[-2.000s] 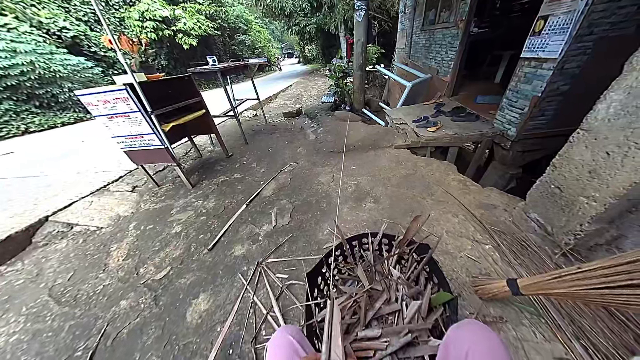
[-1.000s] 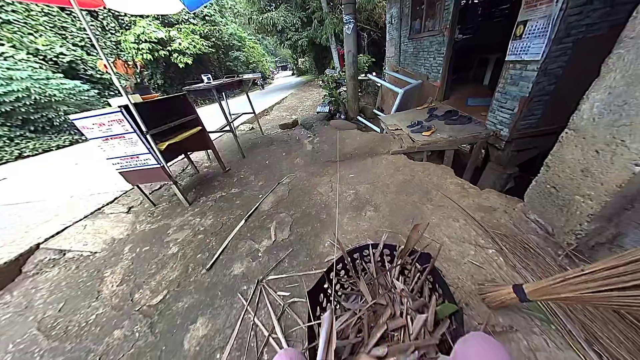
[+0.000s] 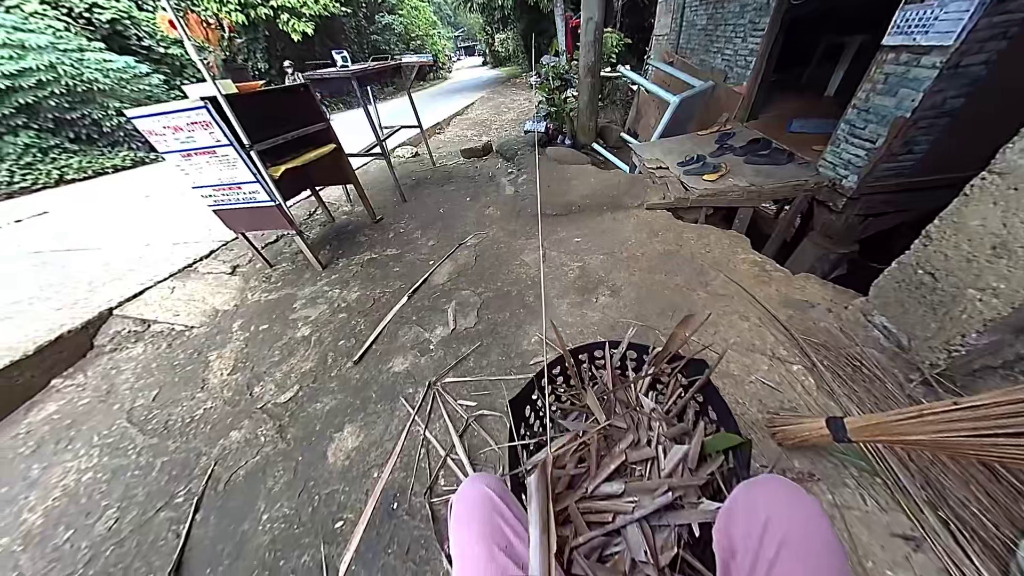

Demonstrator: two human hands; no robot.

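Neither my left hand nor my right hand shows in the head view. A black perforated plastic basket (image 3: 528, 408) full of dry, broken leaf and stalk pieces (image 3: 632, 480) stands between my knees. One long thin midrib (image 3: 541, 264) rises upright from a dry leaf strip (image 3: 541, 512) at the basket's near left side; what holds its lower end is out of view. Left of the basket, dry stalks (image 3: 432, 392) lie on the ground. A bundle of thin sticks bound with a black band (image 3: 836, 429) lies to the right, above a pile of loose thin midribs (image 3: 920, 472).
A wooden stand with a printed sign (image 3: 200, 156) and a tall table (image 3: 376, 72) stand by the road at left. A wooden platform (image 3: 736, 188) with sandals (image 3: 704, 168) adjoins a doorway at right. A concrete block (image 3: 952, 264) juts in at the right. A person is far off near the road.
The long midrib stays upright above the basket. My knees show more fully than a second ago, as the view has shifted slightly.
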